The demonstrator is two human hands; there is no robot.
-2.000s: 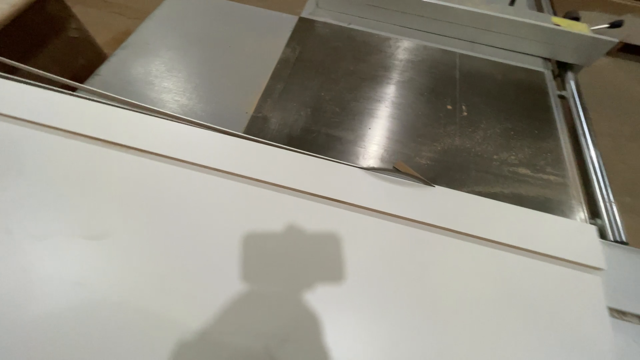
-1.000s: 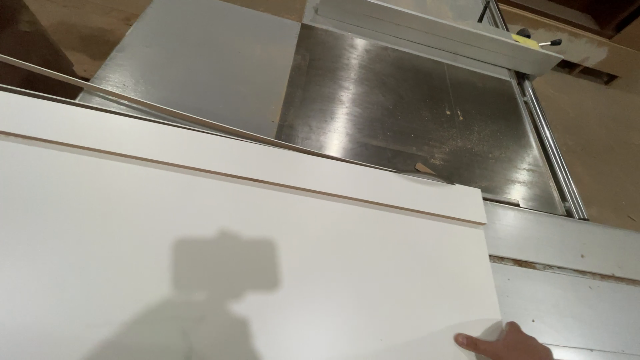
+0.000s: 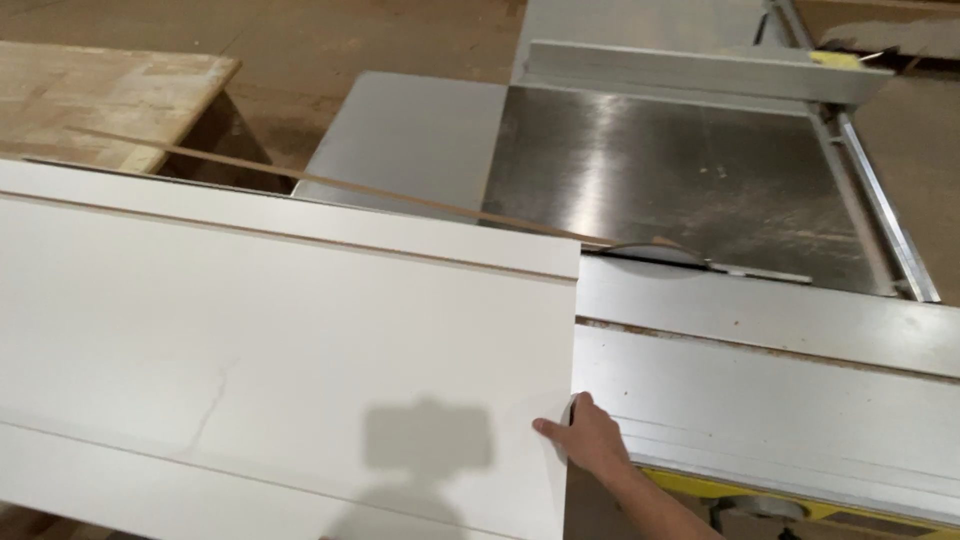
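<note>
My right hand (image 3: pixel 592 435) grips the right end of a large white laminated panel (image 3: pixel 285 322), thumb on top and fingers round the edge. Along the panel's far side lies a narrow white board strip (image 3: pixel 300 225). A thin offcut strip (image 3: pixel 337 184) runs loose beyond it, its right end beside the circular saw blade (image 3: pixel 652 253). The blade stands just right of the panel's far corner. At the bottom edge a tiny skin-toned sliver may be my left hand; the rest is hidden. A shadow falls on the panel.
The panel saw's sliding table (image 3: pixel 750 382) extends right, with a groove along it. Beyond the blade are the dark metal saw table (image 3: pixel 675 180), a rip fence (image 3: pixel 697 75) and a guide rail (image 3: pixel 889 206). A worn wooden table (image 3: pixel 97 97) stands at the far left.
The white panel has moved left along the saw, and the blade now shows past its end. My right hand has come into view and now holds the panel's end.
</note>
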